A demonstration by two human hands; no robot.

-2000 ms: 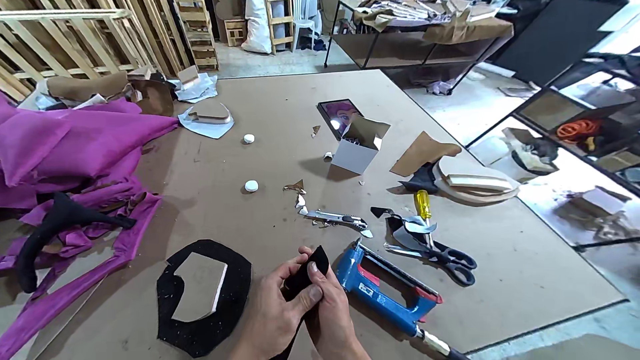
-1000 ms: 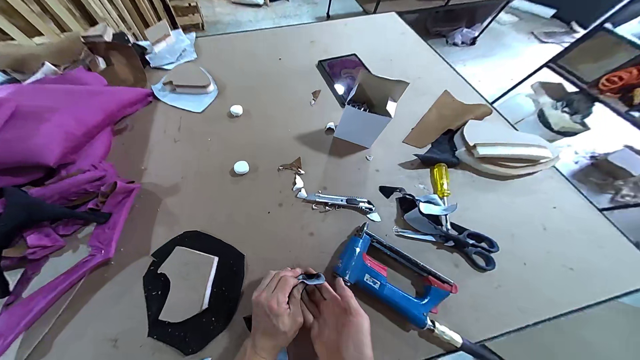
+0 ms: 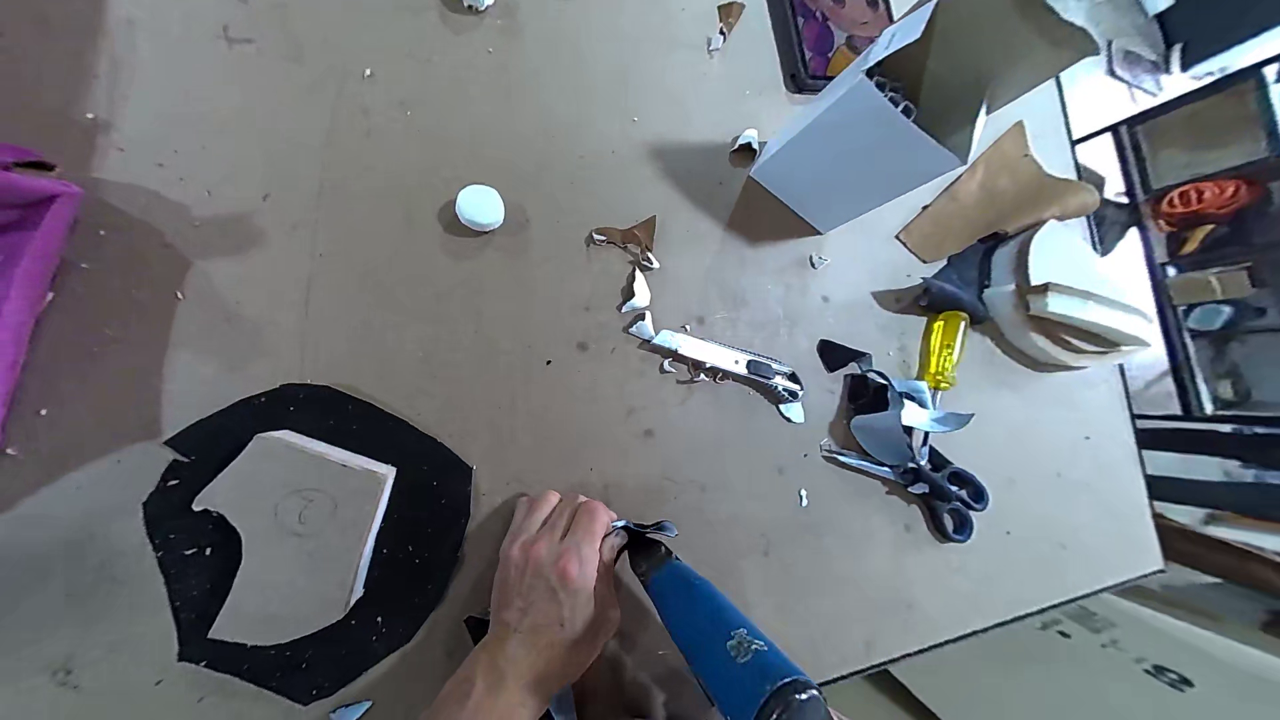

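My left hand (image 3: 555, 590) pinches a folded strip of dark material (image 3: 650, 527) near the bottom centre. The nose of a blue pneumatic staple gun (image 3: 725, 635) meets this strip beside my fingertips. My right hand (image 3: 836, 714) is on the gun, almost wholly hidden by it and by the frame's lower edge. To the left lies a black fabric ring (image 3: 430, 520) around a pale, light-edged panel (image 3: 300, 540). A utility knife (image 3: 730, 360) lies above my hands. Scissors (image 3: 945, 495) and a yellow-handled screwdriver (image 3: 943, 350) lie to the right among dark scraps.
An open white box (image 3: 850, 150) stands upper right beside a dark-framed picture item (image 3: 800, 50). Brown scrap (image 3: 1000, 195) and padded pale pieces (image 3: 1070, 300) are at the right. A white round object (image 3: 479, 208) sits upper left of centre; purple fabric (image 3: 35, 260) is at the left edge.
The blue staple gun, lying on the table before, is now raised with its nose at the strip. My right hand has left the strip for the gun. The view has moved closer.
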